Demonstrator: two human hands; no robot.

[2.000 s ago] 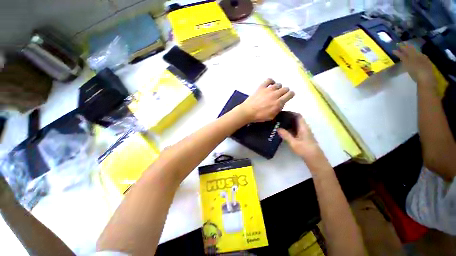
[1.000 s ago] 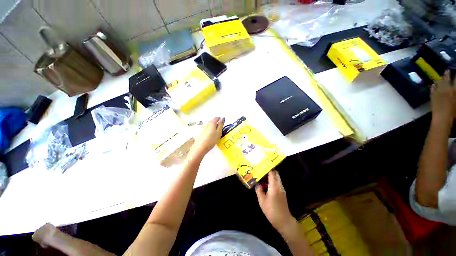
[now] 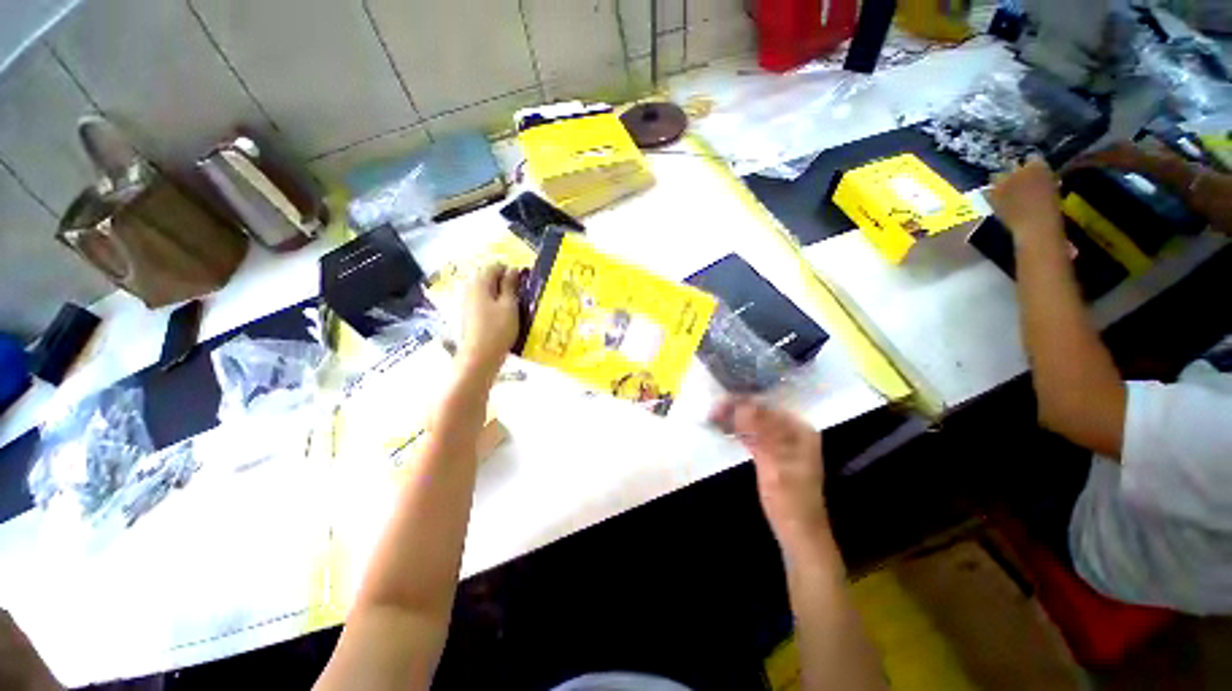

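Observation:
My left hand (image 3: 491,317) grips the black-topped end of a yellow retail pack (image 3: 615,324), held tilted above the white table. Clear wrinkled film (image 3: 740,351) extends from the pack's right end. My right hand (image 3: 777,452) is just below the film, its fingertips blurred; whether they hold the film's edge cannot be told. A matte black box (image 3: 773,304) lies on the table, partly behind the pack and the film.
Yellow sleeves (image 3: 581,159) are stacked at the back beside a brown ring (image 3: 654,123). Another black box (image 3: 372,277) and cloudy bags (image 3: 270,378) are at left. A worker's arm (image 3: 1067,324) is at right. An open carton (image 3: 932,614) stands below the table.
The yellow pack has been lifted from the table edge and turned, with clear film now trailing from it. My left hand has moved onto its top end; my right hand has come off its lower end.

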